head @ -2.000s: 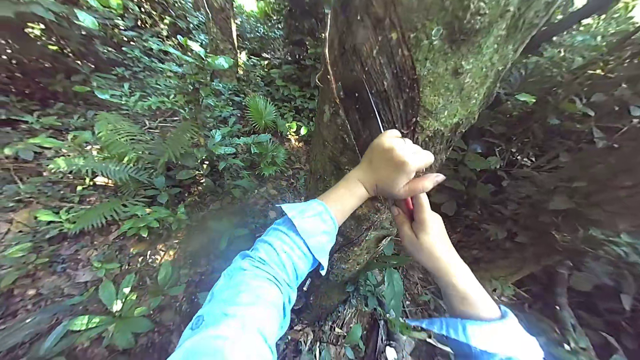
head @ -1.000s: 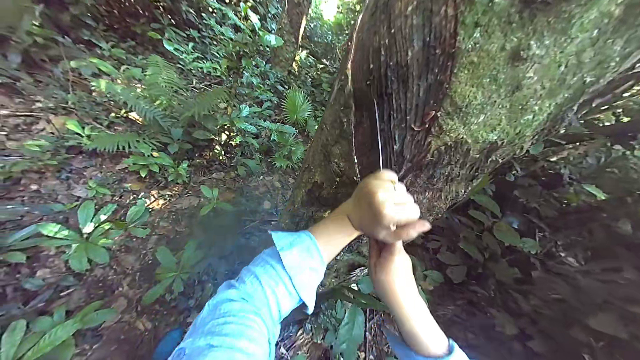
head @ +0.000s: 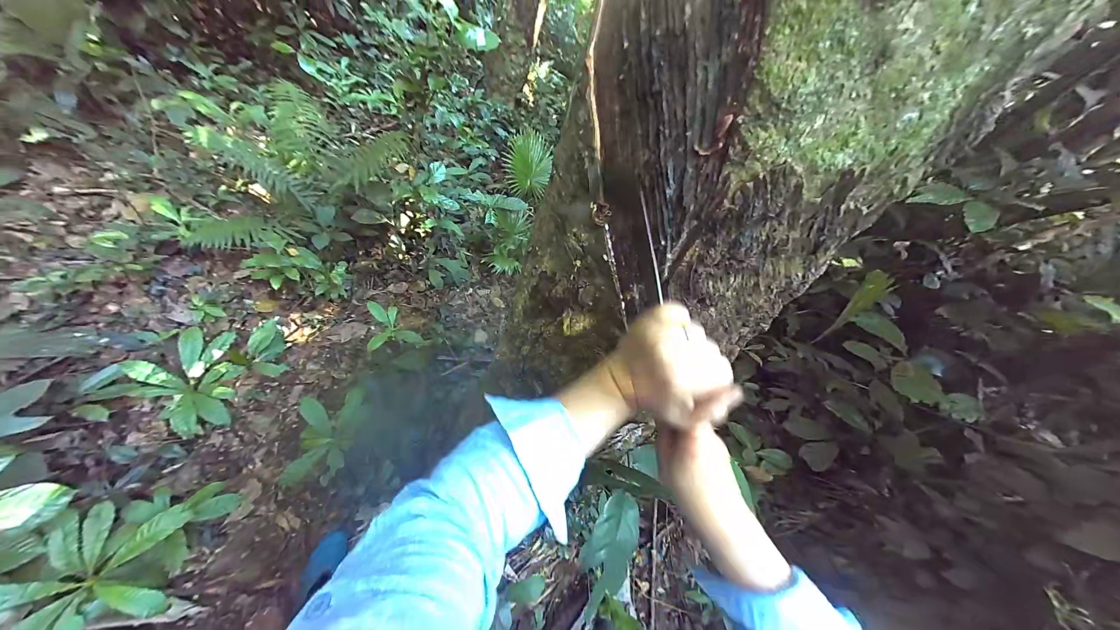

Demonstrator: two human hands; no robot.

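Note:
A thin, straight blade or rod, pale and shiny (head: 652, 254), rises from the top of my left hand (head: 672, 360) and lies in front of the dark, grooved wood (head: 669, 114) of a big tree trunk. My left hand is closed in a fist around its lower end. Directly below and touching it, my right hand (head: 691, 429) is closed too, on the same tool's handle, as far as the blur lets me see. The fingers hide the handle. Whether the tip touches the wood cannot be told.
Green moss (head: 849, 96) covers the trunk's right side. A thin root or vine (head: 598, 131) runs down its left edge. Ferns (head: 289, 166) and leafy seedlings (head: 197, 376) grow at left. Broad leaves (head: 612, 542) stand below my hands. A blue item (head: 324, 560), perhaps footwear, shows at lower left.
The view has shifted, with more of the mossy trunk showing. Both hands stay together on the tool, whose blade looks more upright than two seconds ago. A bit of red handle seen then is now hidden.

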